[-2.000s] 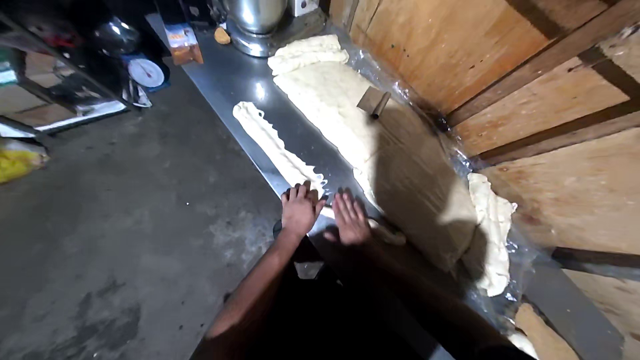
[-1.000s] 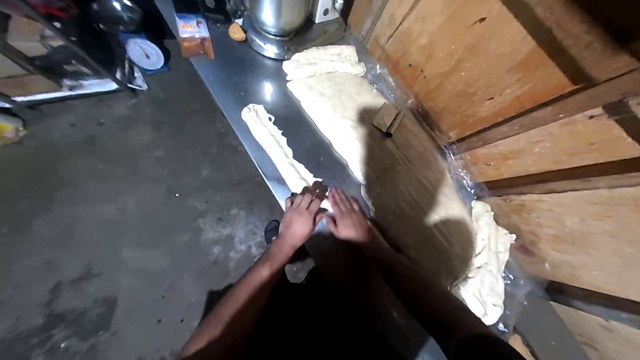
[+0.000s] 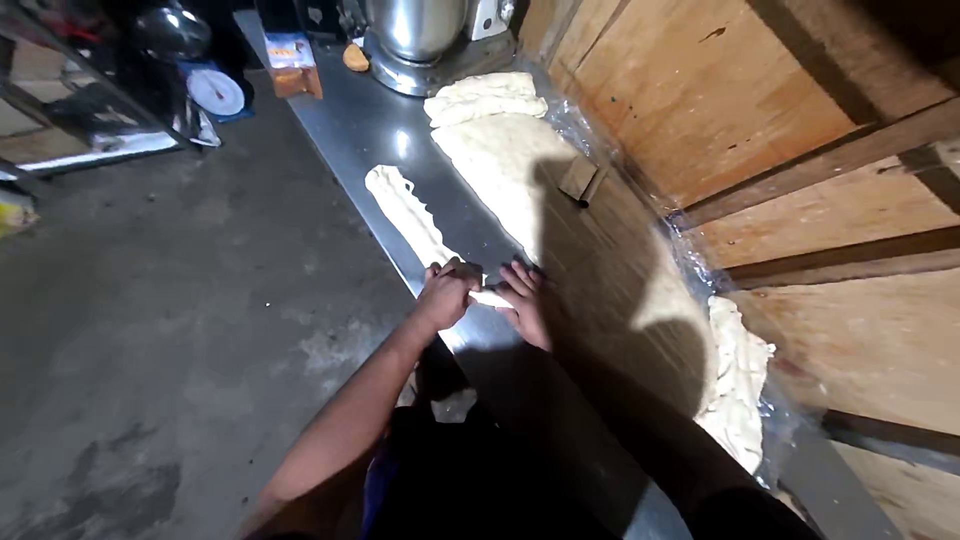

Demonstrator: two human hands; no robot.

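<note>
A long strip of pale dough lies along the near edge of the metal table. My left hand is closed around its lower end. A thin piece of dough reaches from there to my right hand, which touches its tip with the fingers stretched out. To the right is a large flat sheet of dough, partly in my shadow, with a small brown tool or block on it. Folded dough lies at the sheet's far end and at its near right end.
A stand mixer with a metal bowl stands at the table's far end, beside an orange-brown packet and a small tan piece. Clear plastic film runs between the dough and the wooden wall. A dial scale is at left.
My hands were close together on the dough a second ago; now they are apart, with a thin dough piece showing between them.
</note>
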